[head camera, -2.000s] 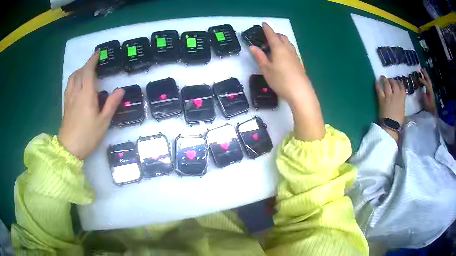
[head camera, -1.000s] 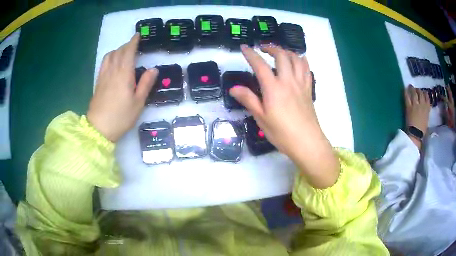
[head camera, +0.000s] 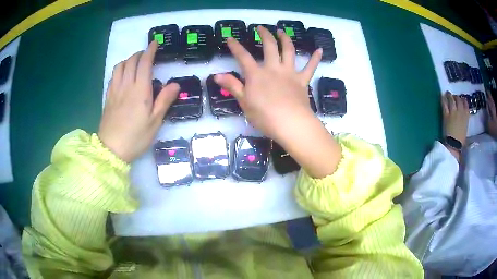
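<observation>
Several smartwatch units lie in three rows on the white foam board (head camera: 218, 212). Most back-row units, such as the second from left (head camera: 196, 44), show green blocks; the rightmost (head camera: 322, 46) shows none. Middle-row units, such as the rightmost (head camera: 332, 97), show pink hearts. Front-row units, such as one at the left (head camera: 174, 162), reflect white glare. My left hand (head camera: 131, 98) rests at the left, index fingertip at the leftmost back unit, thumb at a middle-row unit. My right hand (head camera: 275, 92) spreads fingers over the back row, thumb over a middle-row unit, hiding others. Neither hand grips anything.
A green mat (head camera: 395, 87) surrounds the board, with yellow edge tape (head camera: 436, 22) behind. At the right, another person's hands and pale sleeve (head camera: 447, 201) are at a second board (head camera: 436, 54) with dark units. Part of another board (head camera: 11, 131) shows at the left edge.
Over the two seconds, my right hand has moved left from the back row's right end to its middle. My left hand stays at the left units. The board has shifted right in view.
</observation>
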